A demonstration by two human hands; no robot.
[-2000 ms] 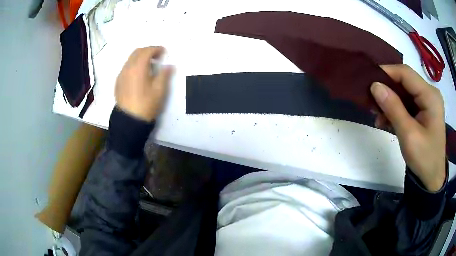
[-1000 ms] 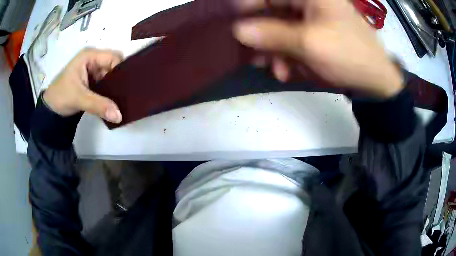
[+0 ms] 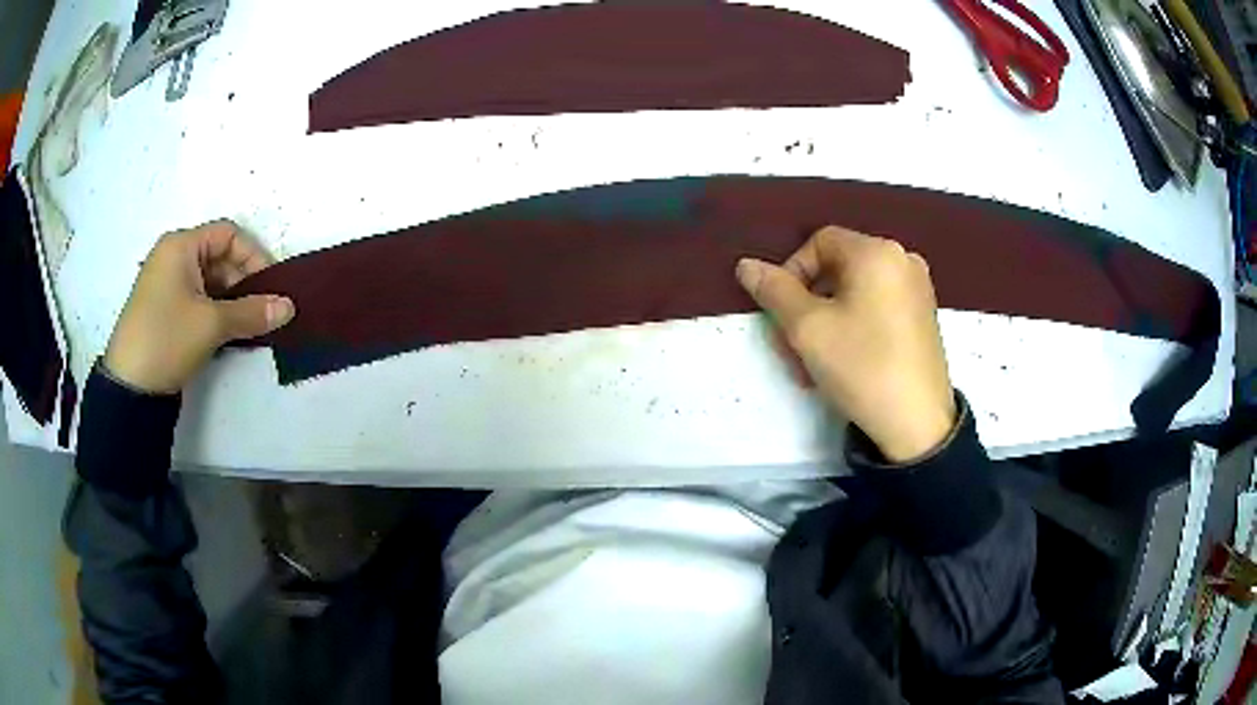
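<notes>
A long curved maroon piece (image 3: 552, 276) lies on a dark interlining strip (image 3: 306, 362), which shows as a dark border at the lower left and along parts of the top edge. My left hand (image 3: 200, 306) pinches the left end of the maroon piece between thumb and fingers. My right hand (image 3: 866, 331) pinches the lower edge of the maroon piece near its middle. At the right, the strip (image 3: 1180, 390) bends down towards the table's front edge. A second curved maroon piece (image 3: 607, 62) lies flat behind.
Red-handled shears (image 3: 1017, 53) lie at the back right, beside an iron (image 3: 1147, 62) on a dark pad. A grey metal piece (image 3: 168, 35) and off-white scraps (image 3: 66, 124) are at the back left. Dark stacked pieces (image 3: 25, 296) sit at the white table's (image 3: 579, 427) left end.
The maroon piece has come down flat over the dark strip. My right hand has moved down and towards me, onto its lower edge. My left hand has stayed at the left end, slightly lower.
</notes>
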